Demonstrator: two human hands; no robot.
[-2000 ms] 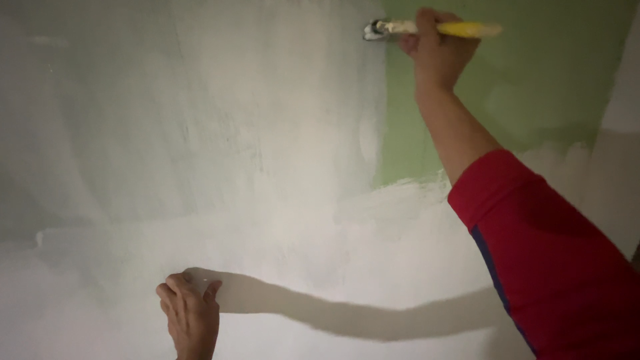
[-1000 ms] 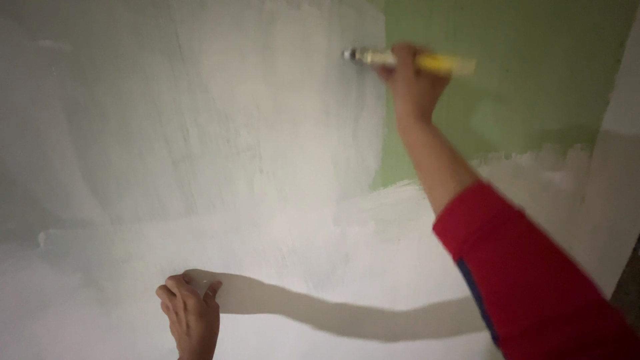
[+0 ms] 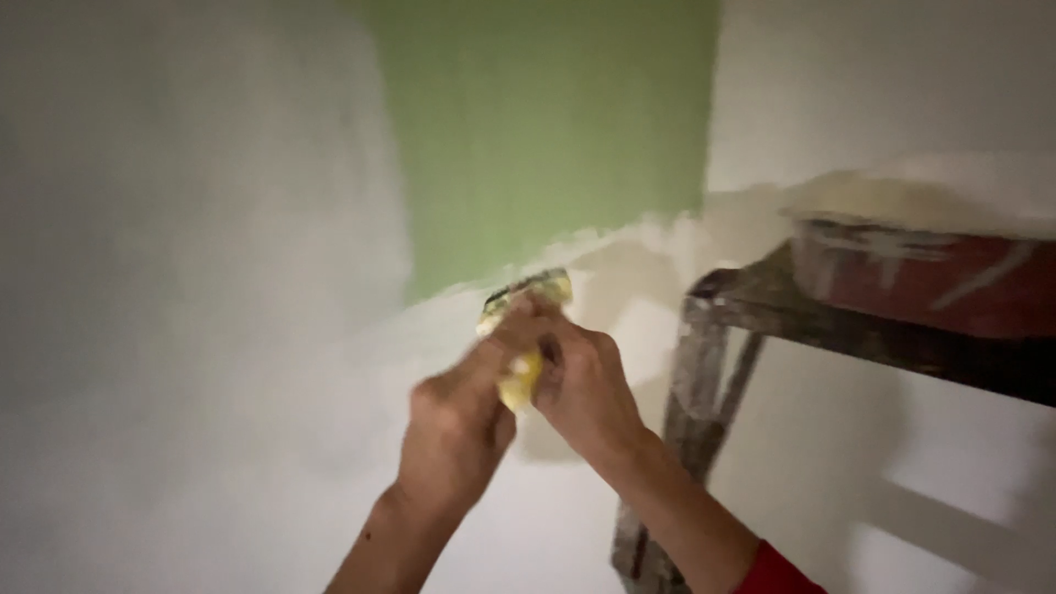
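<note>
A paintbrush with a yellow handle (image 3: 518, 384) and a paint-smeared head is at the middle of the view, in front of the wall (image 3: 272, 396). My right hand (image 3: 590, 384) is closed around it from the right. My left hand (image 3: 462, 412) meets it from the left, its fingers on the brush near the head. The two hands touch or overlap, and blur hides the exact finger positions. Behind and above them is a green patch of wall (image 3: 544, 124), bordered by whitish paint with a ragged lower edge.
At the right stands a paint-spotted ladder or stand (image 3: 701, 363). On its top sits a red container (image 3: 924, 276) streaked with white paint. The walls meet at a corner (image 3: 711, 107) just right of the green patch. Shadows fall on the wall below.
My left hand has left the wall and come to the brush. My right hand has brought the brush down from the green patch's left edge. The view has swung right, showing the stand and container.
</note>
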